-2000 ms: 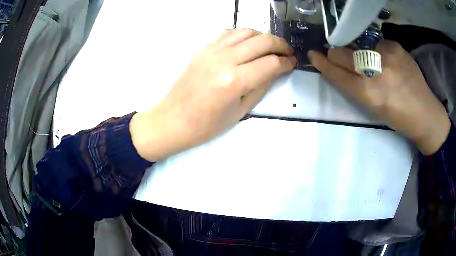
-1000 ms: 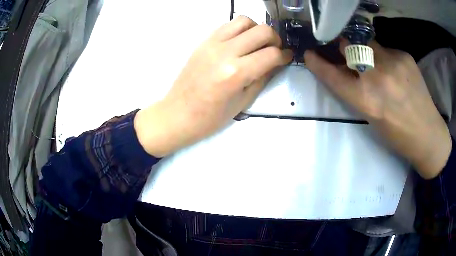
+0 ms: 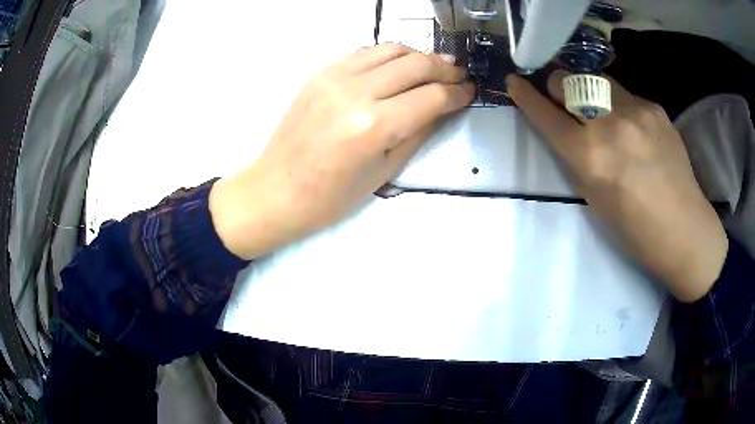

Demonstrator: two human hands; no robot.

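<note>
A dark brown twill piece (image 3: pixel 497 89) lies flat under the presser foot (image 3: pixel 480 62) at the top of the view. My left hand (image 3: pixel 348 137) rests on the machine bed with its fingertips on the piece's left front edge. My right hand (image 3: pixel 625 157) lies to the right, its fingertips on the piece's right side, partly behind the ribbed tension knob (image 3: pixel 587 95). Whether either hand grips the cloth or only presses it is hidden. The needle tip cannot be made out.
The white machine bed (image 3: pixel 447 281) spreads before me. Grey garments with a long brown band (image 3: pixel 50 141) hang at the left. Grey cloth (image 3: pixel 720 141) and dark cloth (image 3: pixel 670 70) lie at the right. More grey cloth (image 3: pixel 186 393) is near my lap.
The view has shifted slightly. Both hands stay beside the presser foot. My right wrist has moved down and left, and more of the dark cloth at the right shows.
</note>
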